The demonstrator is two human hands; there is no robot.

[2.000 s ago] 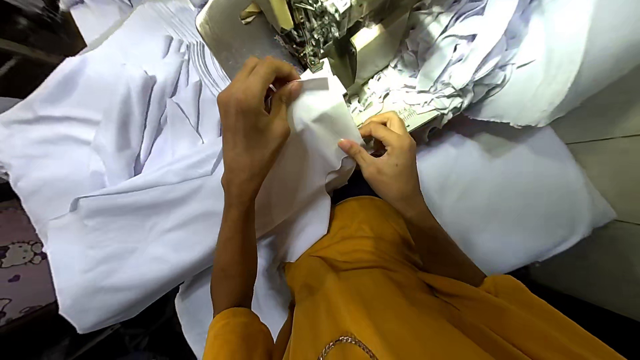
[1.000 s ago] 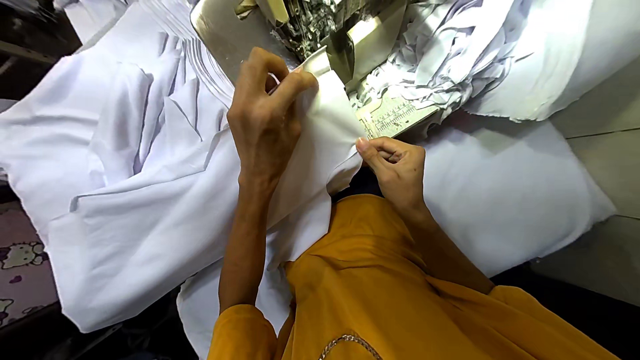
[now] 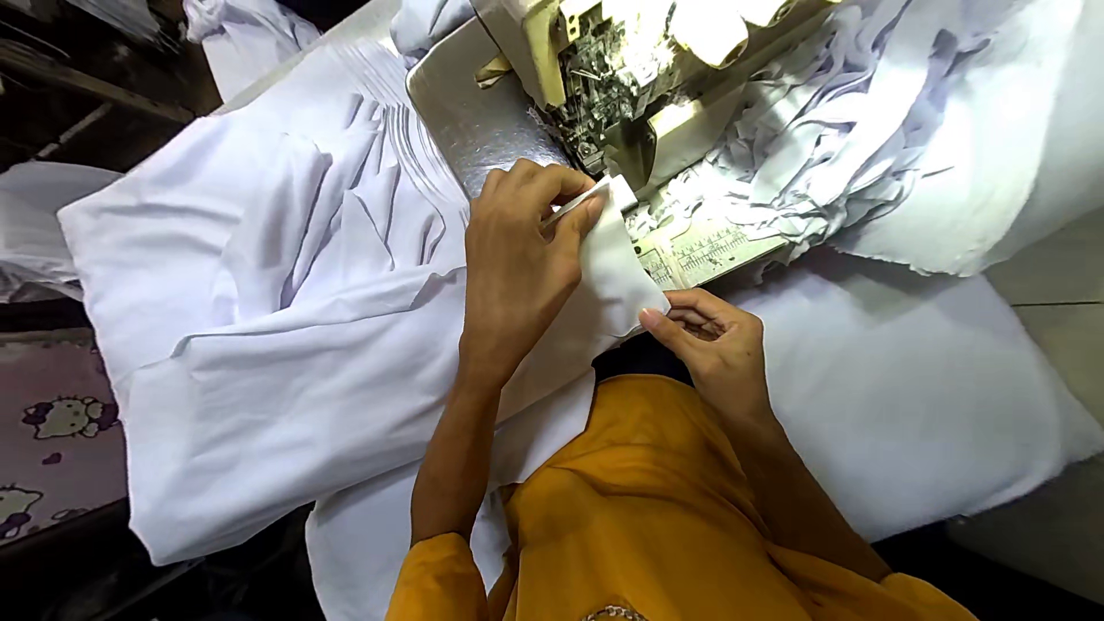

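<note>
A piece of white fabric [image 3: 608,276] stretches between my two hands, just in front of the sewing machine [image 3: 617,86]. My left hand [image 3: 526,250] pinches its upper corner between thumb and fingers, close to the machine's presser area. Lower and to the right, my right hand [image 3: 707,345] grips the near corner of the same fabric by its edge. The fabric's edge between them runs beside the machine's marked plate [image 3: 703,254], which carries ruler lines. My left palm is hidden from view.
A large pile of white fabric [image 3: 302,362] spreads over the left side, with stacked layers behind it. Cut white fabric strips [image 3: 828,147] heap up right of the machine. More white cloth [image 3: 897,388] lies at the right, and a pink printed surface [image 3: 65,431] shows at the far left.
Two seconds ago my right hand was higher, near the marked plate; it has since come down along the fabric edge. My left hand has shifted slightly, still pinching the upper edge.
</note>
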